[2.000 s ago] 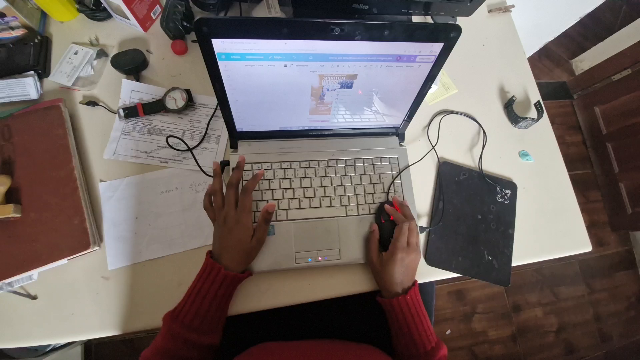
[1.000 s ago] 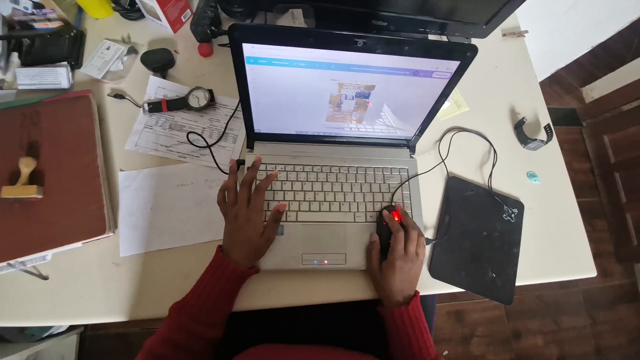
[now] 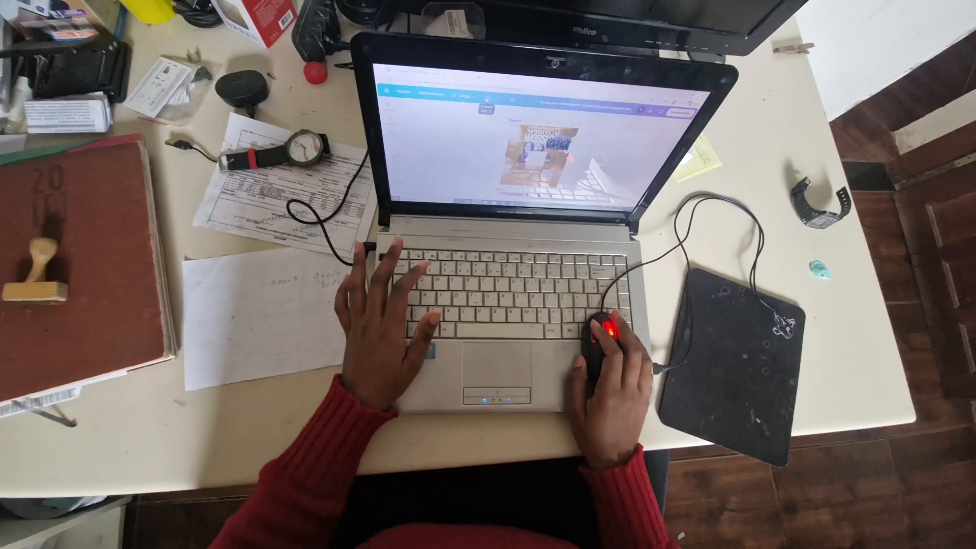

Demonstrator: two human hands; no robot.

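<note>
An open silver laptop (image 3: 496,374) with a black-framed screen (image 3: 450,168) stands on the cream table. The screen shows a page with a small poster-like picture. My left hand (image 3: 380,328) rests with spread fingers on the left end of the keyboard (image 3: 511,293), holding nothing. My right hand (image 3: 616,389) is closed over a black wired mouse (image 3: 593,354) with a red light, which sits on the laptop's right palm rest. The mouse cable (image 3: 640,263) runs from the mouse to the right. A black tablet-like pad (image 3: 732,366) lies right of the laptop, overhanging the table's front edge.
Left of the laptop lie papers (image 3: 259,320), a wristwatch (image 3: 305,148) and a dark red book (image 3: 84,328) bearing a wooden stamp (image 3: 36,274). Behind the laptop stands a black monitor (image 3: 610,23). A black digital watch (image 3: 820,206) lies near the table's right edge (image 3: 877,305).
The picture on the laptop screen now sits differently within the page than two seconds ago. Both hands remain at the keyboard and mouse.
</note>
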